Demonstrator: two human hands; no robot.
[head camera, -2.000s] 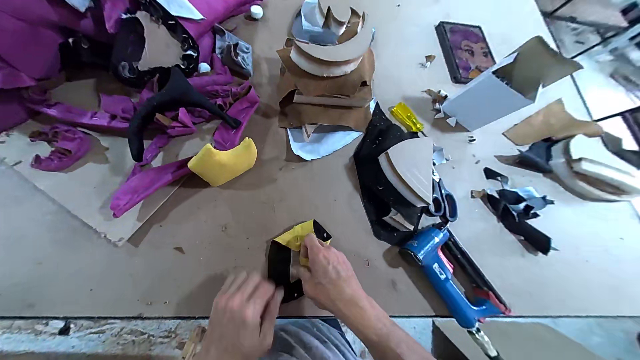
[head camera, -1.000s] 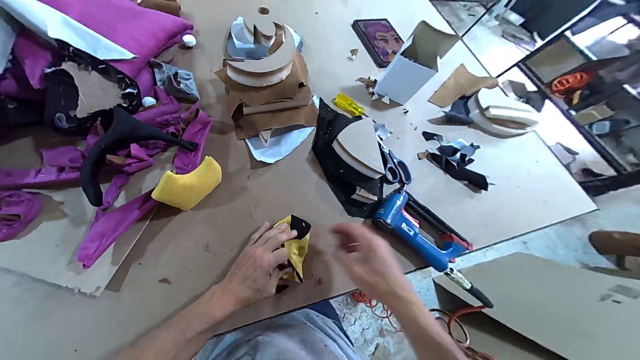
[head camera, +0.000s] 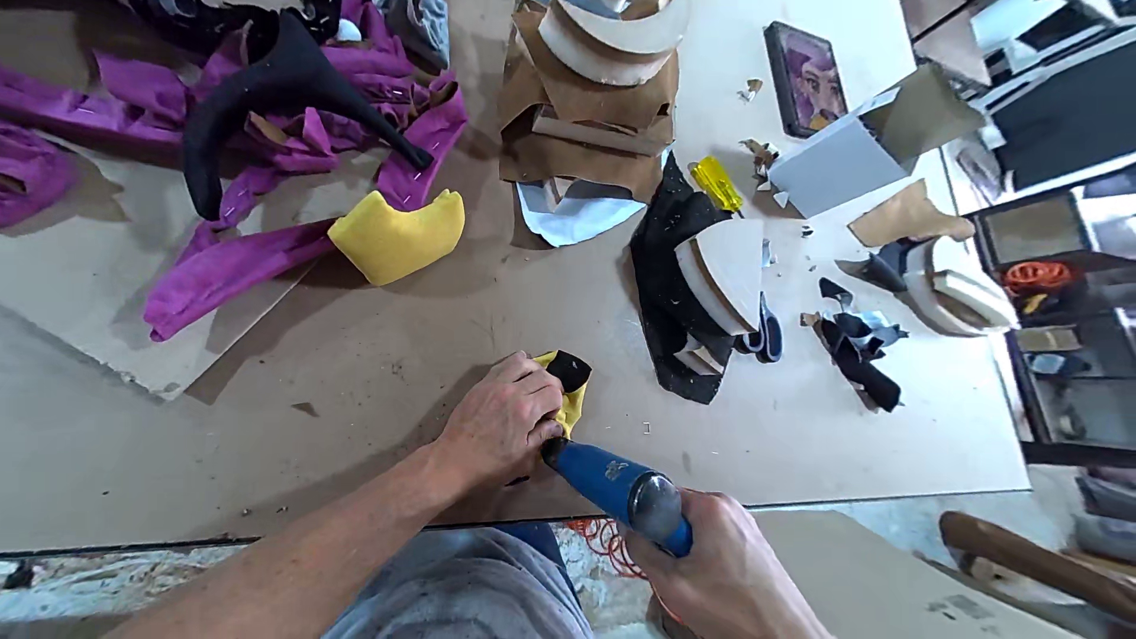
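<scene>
My left hand (head camera: 510, 413) presses a small yellow and black fabric-covered piece (head camera: 575, 390) on the table near its front edge; the fingers cover part of it. In my right hand (head camera: 714, 550) is a blue pneumatic staple gun (head camera: 612, 479), its nose against the lower end of that piece, beside my left fingertips. The exact contact point is hidden. A yellow padded curved piece (head camera: 399, 235) lies up and to the left, partly on magenta fabric strips (head camera: 240, 271). A black curved padded piece (head camera: 266, 89) rests on the same strips.
Brown fabric and curved boards (head camera: 590, 115) are stacked at the back. Right of centre, a half-round board (head camera: 732, 271) lies on black fabric (head camera: 657, 293), near scissors (head camera: 770, 333) and a yellow-handled tool (head camera: 716, 185). A white box (head camera: 839, 169) and fabric scraps (head camera: 856, 346) are farther right.
The blue staple gun, earlier lying on the table at the right, is now in my right hand at the small yellow and black piece. My left hand still holds that piece down.
</scene>
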